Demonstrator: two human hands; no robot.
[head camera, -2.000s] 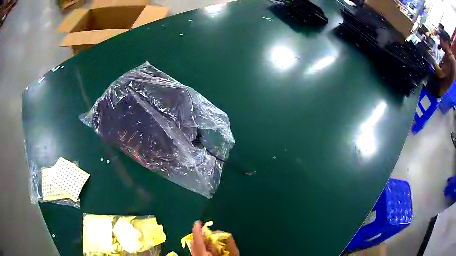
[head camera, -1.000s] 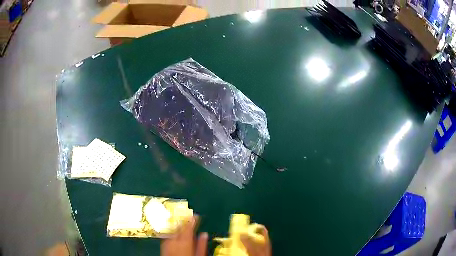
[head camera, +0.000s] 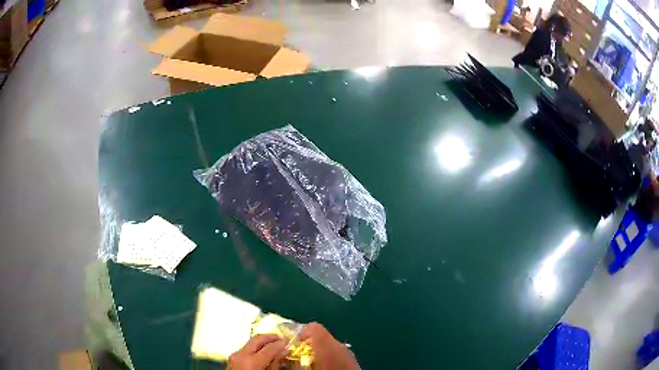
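Yellow sheets (head camera: 225, 324) lie at the near edge of the green bench, partly in a clear bag. My left hand (head camera: 256, 353) is closed on the near right part of them. My right hand (head camera: 326, 348) touches my left hand and grips crumpled yellow pieces (head camera: 300, 353); both hands are cut off by the lower edge. A clear plastic bag (head camera: 289, 202) with dark contents lies flat mid-bench, beyond the hands. White dotted sheets (head camera: 155, 244) lie on clear film at the left.
An open carton (head camera: 227, 52) stands past the bench's far left edge. Fanned black panels (head camera: 485, 90) and a larger dark pile (head camera: 589, 148) lie at the far right. Blue stools (head camera: 563, 348) stand right of the bench. A person (head camera: 542, 45) is beyond the far right corner.
My view has tilted up, showing more floor and a person. My hands have come together at the yellow sheets, which now lie turned and are held.
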